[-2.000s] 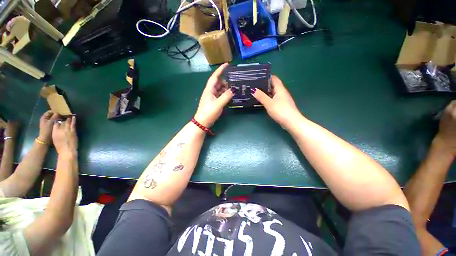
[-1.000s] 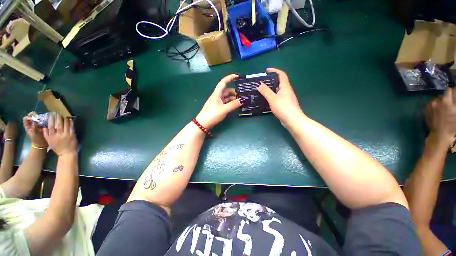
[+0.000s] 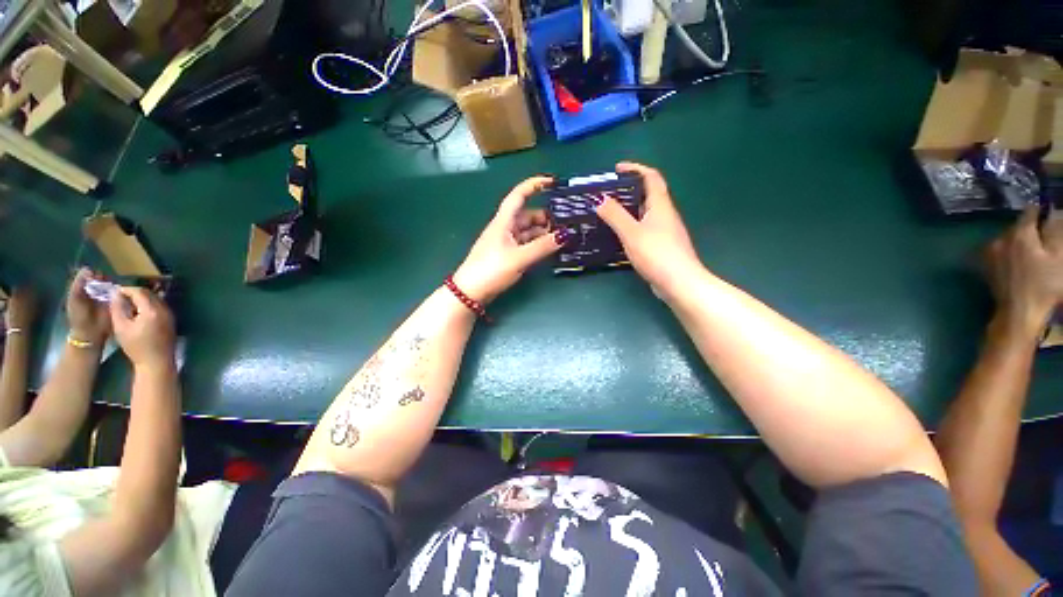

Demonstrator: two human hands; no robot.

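A closed black product box with white print lines on its face is held between my two hands above the green tabletop. A small white label shows on its far narrow side. My left hand grips the box's left side, thumb on its face. My right hand grips the right side, thumb lying across the upper part of the print. The underside of the box and most fingertips behind it are hidden.
Beyond the box stand a brown cardboard carton and a blue plastic bin, with a white cable. Open black boxes with bagged parts lie left and right. Neighbours' hands work at both sides.
Since two seconds ago, the box has moved slightly right and tilted, and my right thumb has moved up its face. The left neighbour's hands have lifted a small shiny item.
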